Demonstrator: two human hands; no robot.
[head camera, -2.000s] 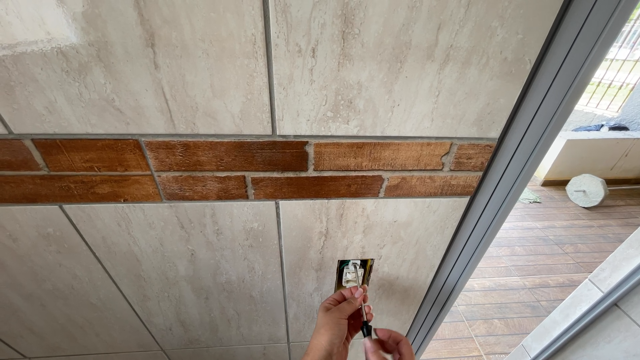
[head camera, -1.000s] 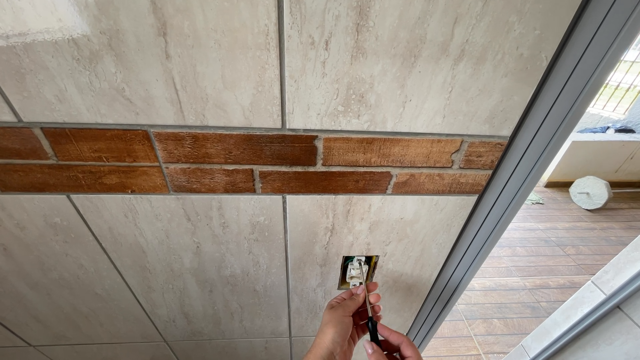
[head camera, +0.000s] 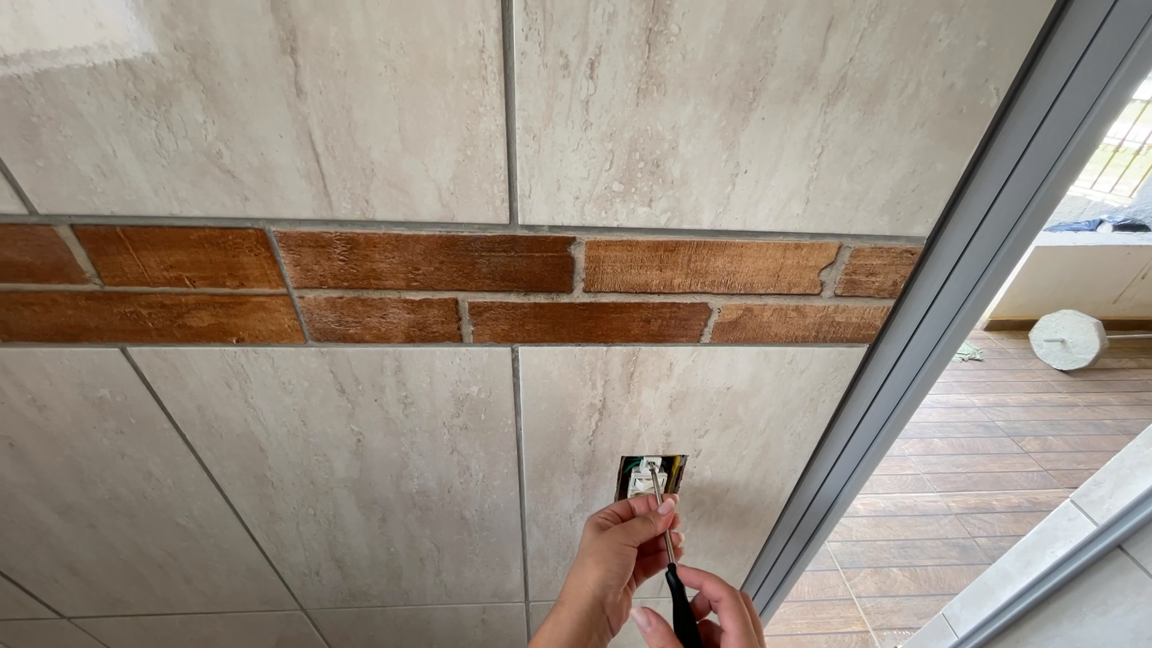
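A screwdriver (head camera: 681, 605) with a black handle and a thin metal shaft points up into an electrical box opening (head camera: 621, 479) cut in the wall tile. Its tip meets a white switch or socket module (head camera: 643, 477), and green and yellow wires show beside that module. The fingers of my left hand (head camera: 621, 553) pinch around the shaft just below the module; whether they also hold the module's lower edge cannot be told. Lower and to the right, my right hand (head camera: 706, 616) has its fingers on the black handle.
Large beige tiles (head camera: 342, 450) cover the wall, crossed by a brown brick-look band (head camera: 432, 261). A grey metal door frame (head camera: 909, 360) rises at the right. Beyond it lie a wood-look floor (head camera: 945, 477) and a pale round weight on a bar (head camera: 1068, 340).
Both hands stay at the wall box, with the screwdriver held at the white module throughout. Nearly all of the black handle now shows between the hands.
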